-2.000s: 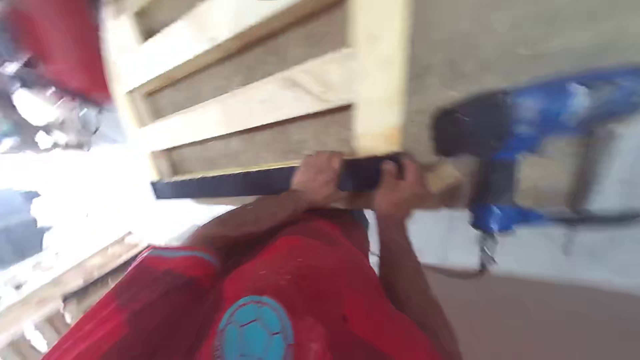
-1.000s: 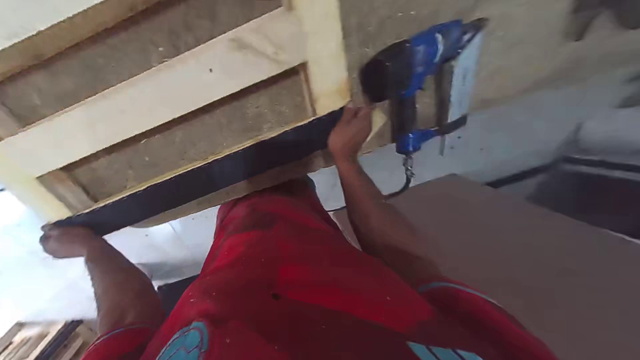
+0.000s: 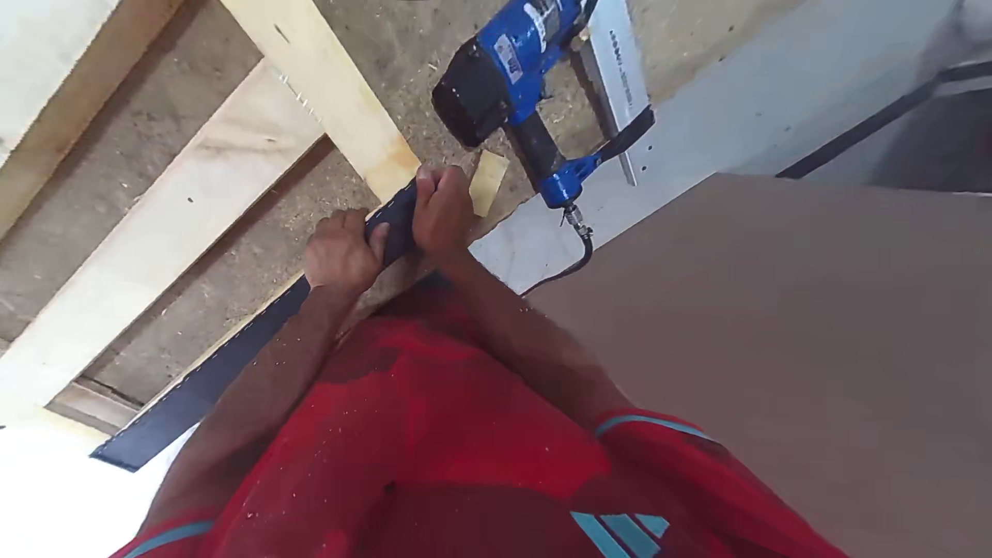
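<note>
A dark strip (image 3: 209, 372), which looks like webbing or fabric, lies along the near edge of a wooden slatted frame (image 3: 333, 85). My left hand (image 3: 342, 252) grips the strip near its right end, thumb on the near side and fingers over the far edge. Close beside it, my right hand (image 3: 446, 209) pinches the strip's end at the frame's corner. A blue and black pneumatic nailer or stapler (image 3: 519, 70) rests on the worktop beyond my right hand, with an air hose (image 3: 581, 260) attached to its handle. A small wood offcut (image 3: 488, 182) lies just right of my right hand.
A metal straightedge or saw blade (image 3: 620, 85) bearing writing lies beside the air tool. Sawdust covers the worktop (image 3: 418, 54) around the frame. A large brown panel (image 3: 759, 349) fills the right side, and a pale surface (image 3: 697, 124) extends behind it.
My left hand has moved right along the strip from its far left end, where it was one second ago, to beside my right hand. My right hand remains at the right end.
</note>
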